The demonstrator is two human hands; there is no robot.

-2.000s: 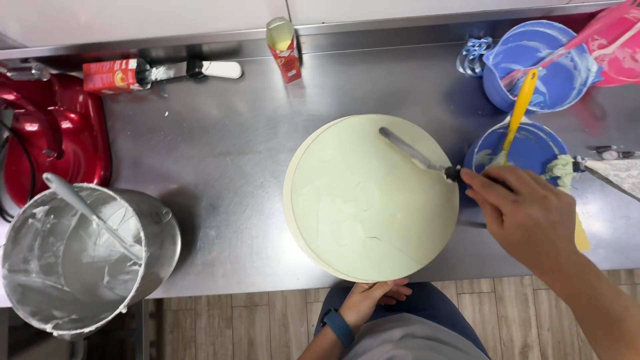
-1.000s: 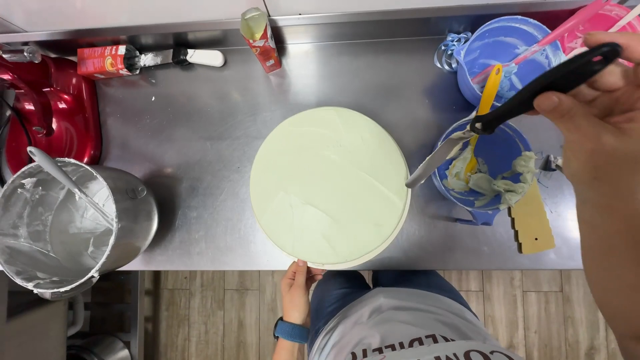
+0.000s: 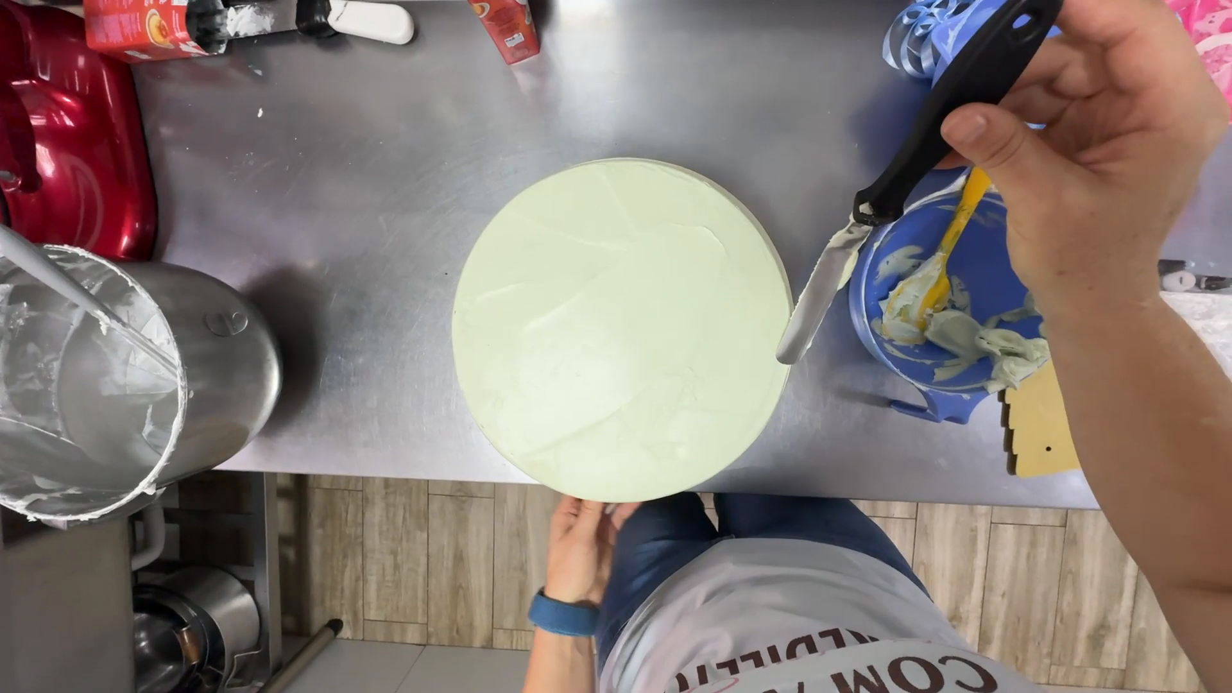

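Note:
A round cake coated in pale green frosting (image 3: 616, 327) stands near the front edge of the steel table. My right hand (image 3: 1088, 144) holds an offset spatula (image 3: 914, 144) by its black handle, with the tip of the smeared metal blade at the cake's right side. My left hand (image 3: 585, 549), a blue band on its wrist, is at the cake's near edge; its fingertips are hidden beneath, so its grip cannot be told. Right of the cake, a blue plastic bowl (image 3: 866, 298) holds pale green frosting and a yellow spatula (image 3: 962, 221).
A steel mixing bowl (image 3: 226, 356) with a grey-handled utensil stands at the left, near a red appliance (image 3: 87, 135). Along the back are a red carton (image 3: 144, 29), a white-handled tool (image 3: 371, 19) and another carton (image 3: 510, 29). A yellow toothed scraper (image 3: 1042, 423) lies beside the blue bowl.
The spatula blade has gone from the cake's top to its right side, with my right hand now out to the right. My left hand stays at the near edge. The view has shifted.

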